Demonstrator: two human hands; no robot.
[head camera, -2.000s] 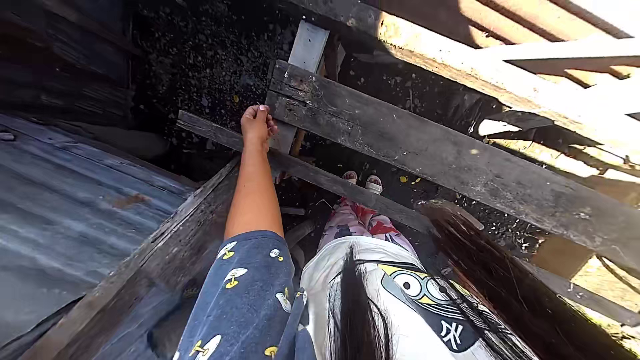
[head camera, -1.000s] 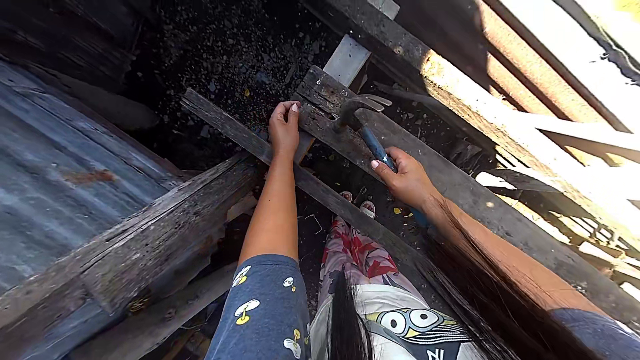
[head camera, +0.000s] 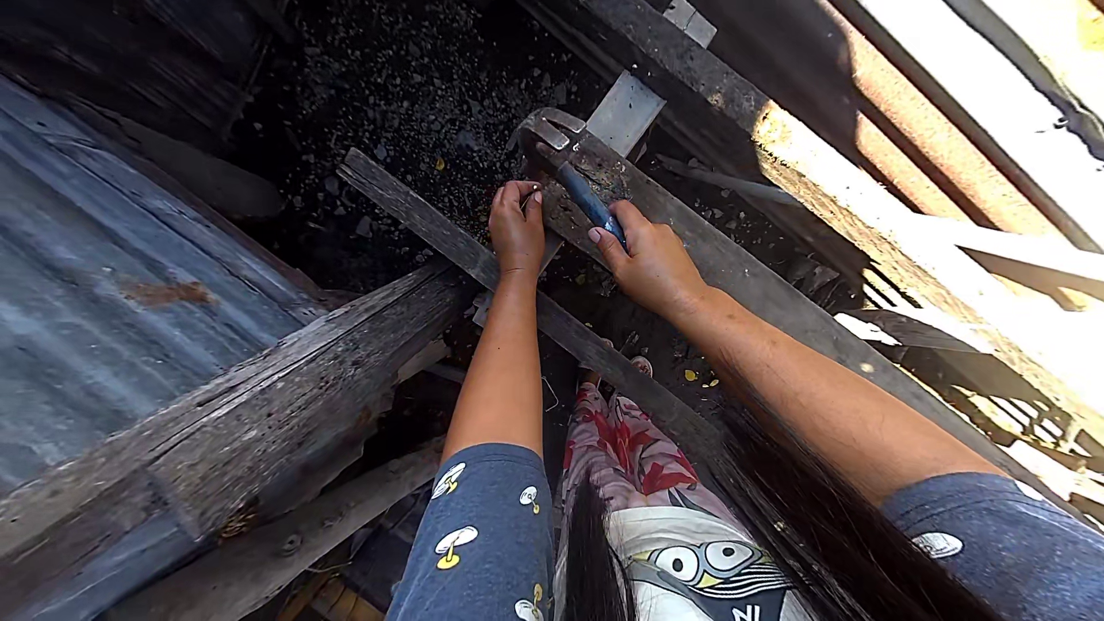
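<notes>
My right hand (head camera: 651, 259) is closed around the blue handle of a claw hammer (head camera: 552, 138), whose metal head lies over the end of a wide grey wooden plank (head camera: 733, 250). Beside that end, my left hand (head camera: 517, 216) has its thumb and forefinger close together; a small dark tip shows between them, too small to identify. A narrow weathered board (head camera: 414, 207) crosses behind my left wrist. Beyond the hammer head, a pale piece of lumber (head camera: 625, 112) sticks out from beneath the wide plank.
Corrugated metal sheeting (head camera: 129, 293) fills the left side, edged by a thick weathered beam (head camera: 302, 388). A long partly sunlit beam (head camera: 828, 181) runs along the upper right beside rusty corrugated metal (head camera: 940, 164). Dark gravelly ground (head camera: 388, 103) lies below, with my feet (head camera: 641, 366) between the boards.
My right hand and the hammer, out of view two seconds ago, came in over the wide plank. Since one second ago the hammer head has moved to the plank's end, near my left fingers.
</notes>
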